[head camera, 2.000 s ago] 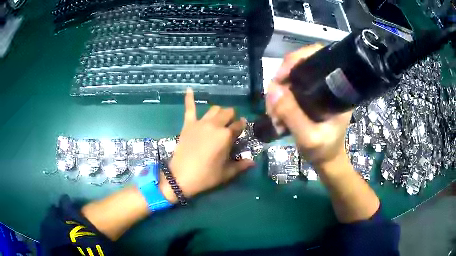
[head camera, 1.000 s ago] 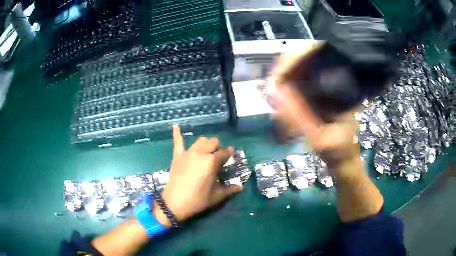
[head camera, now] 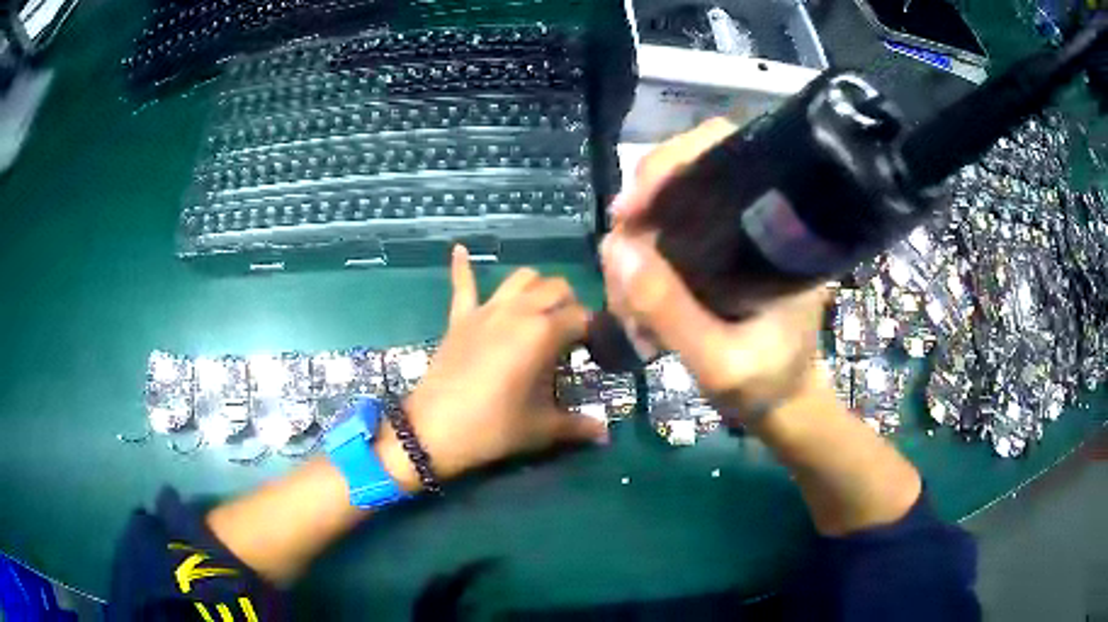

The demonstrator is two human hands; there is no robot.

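Note:
My right hand (head camera: 717, 304) is wrapped around a thick black electric screwdriver (head camera: 766, 207) with a pale label, tilted, its lower end over a circuit board (head camera: 598, 391) in the row. The driver tip is hidden. My left hand (head camera: 498, 365) holds that board, thumb at its lower edge and fingers at its upper left; the index finger points towards the trays. More boards (head camera: 282, 395) lie in a row to the left, and another board (head camera: 680, 401) lies just right of the held one. A blue band and a dark beaded band are on my left wrist.
Clear blister trays (head camera: 389, 182) stand behind my left hand. The white screw feeder (head camera: 717, 73) stands behind the driver, partly hidden. A big heap of boards (head camera: 996, 292) lies at right. The driver's black cable (head camera: 1008, 109) runs to the upper right. Tiny bits lie on the green mat (head camera: 632, 522).
The right hand with the screwdriver has come down and left from near the feeder to the held board. The left hand still holds the board. The camera view has shifted.

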